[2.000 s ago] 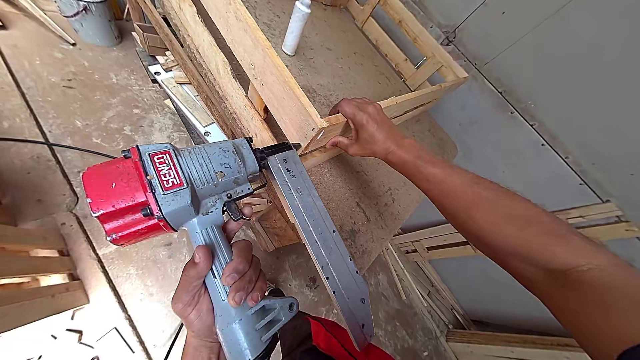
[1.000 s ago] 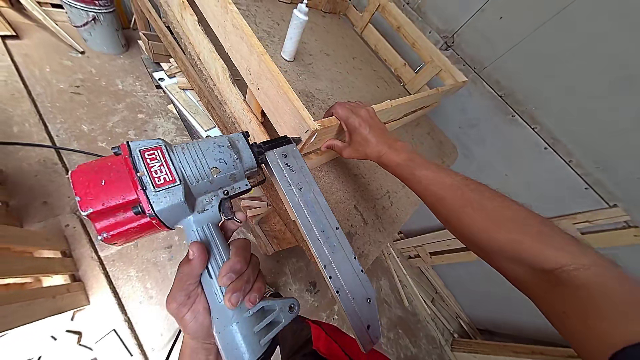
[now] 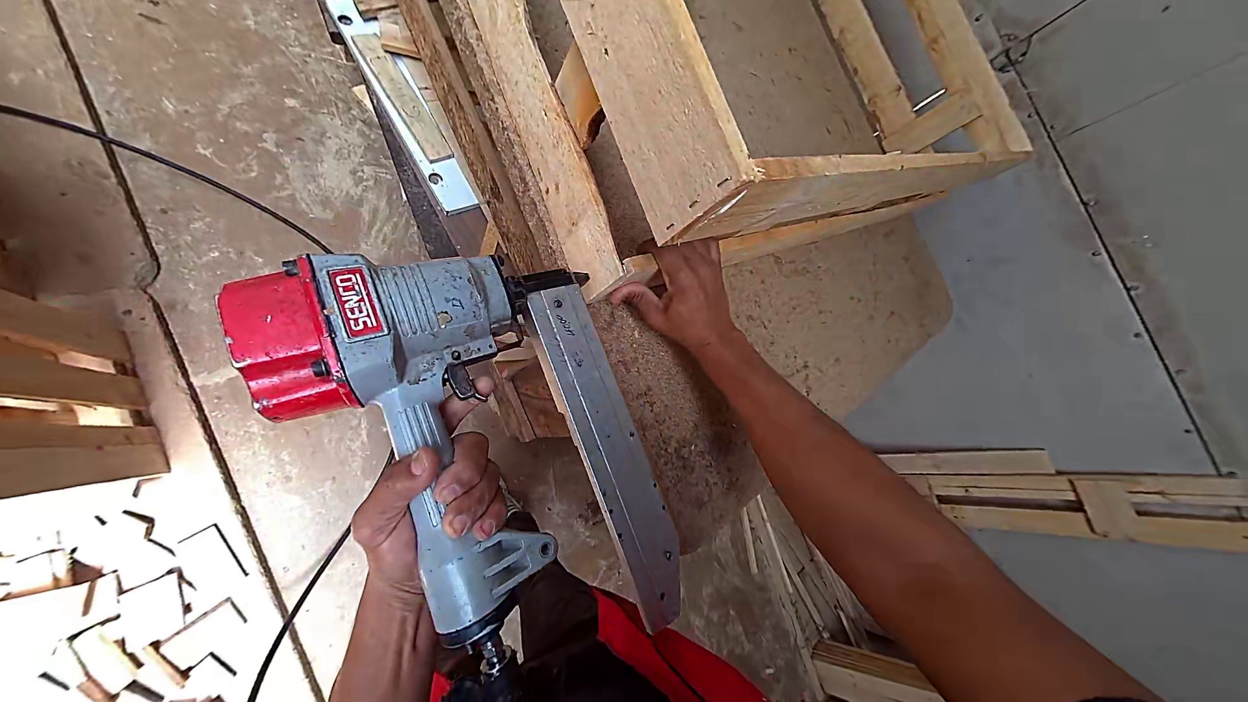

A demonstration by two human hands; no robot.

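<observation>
My left hand is wrapped around the handle of a grey and red Senco pneumatic nailer, with a finger at its trigger. The nailer's nose lies beside the end of a lower wooden board, and its long metal magazine slants down toward me. My right hand grips the lower wooden rail close to the corner of a wooden frame, thumb below and fingers partly hidden behind the wood. That frame's upper corner sits just above my fingers.
A worn particle board tabletop lies under the frame. A black hose runs down from the nailer. Wooden slats stand at the left, offcuts lie below them, and a slatted wooden piece is at the right.
The view has shifted, and the white bottle and bucket are out of sight. The upper frame corner now stands apart from the lower boards at my right hand. My left hand still holds the nailer.
</observation>
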